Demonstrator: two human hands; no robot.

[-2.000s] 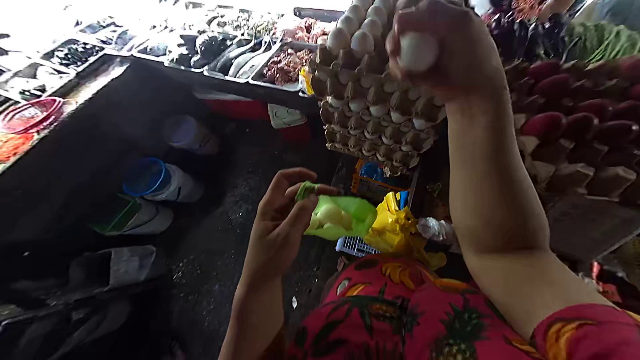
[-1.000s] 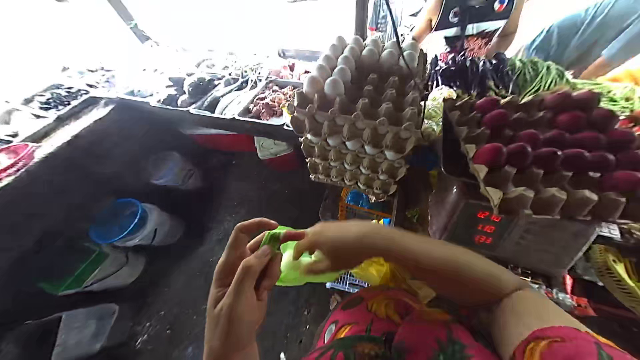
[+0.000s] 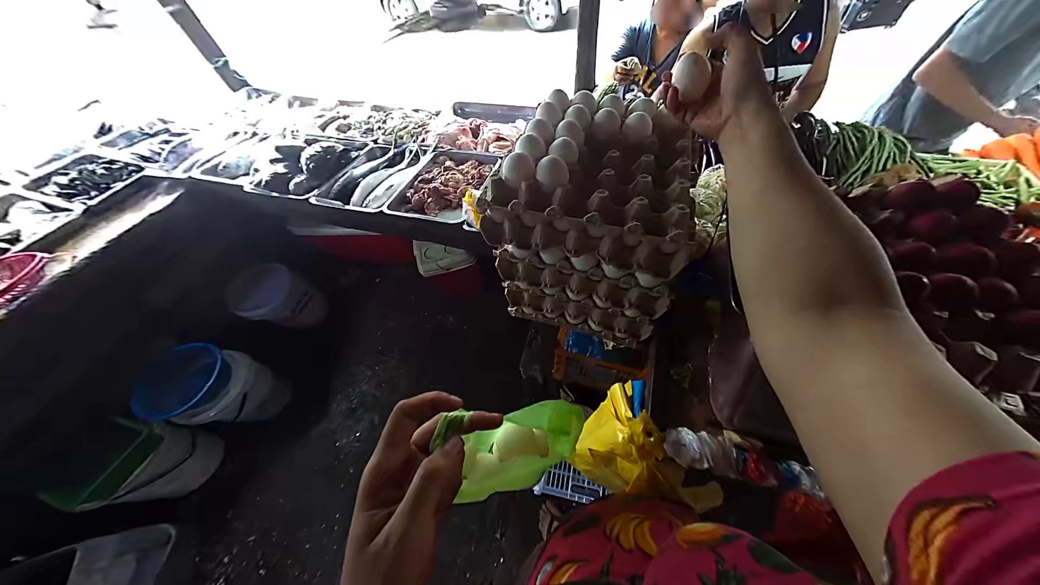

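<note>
My left hand (image 3: pixel 422 479), low in the middle, pinches the gathered edge of a green plastic bag (image 3: pixel 561 422). Pale eggs (image 3: pixel 520 441) show through the bag. Raised at the upper right, my right hand (image 3: pixel 715 85) holds a white egg (image 3: pixel 691 75) in its fingers. Just left of and below that hand stands a stack of cardboard egg trays (image 3: pixel 597 236). White eggs (image 3: pixel 552 171) fill the left and back of its top tray, and bare cups show at the front right. A yellow plastic bag (image 3: pixel 617 439) lies right of the green one.
Metal trays of fish (image 3: pixel 390 183) and meat (image 3: pixel 447 185) line the counter at the back left. Lidded buckets (image 3: pixel 183 382) stand on the dark floor at left. Dark red eggs (image 3: pixel 951 252) and green long beans (image 3: pixel 869 154) are at right. People (image 3: pixel 800 49) stand behind the counter.
My right hand was at the green bag one second ago; now it is up beside the egg trays with a white egg. My left hand still holds the bag.
</note>
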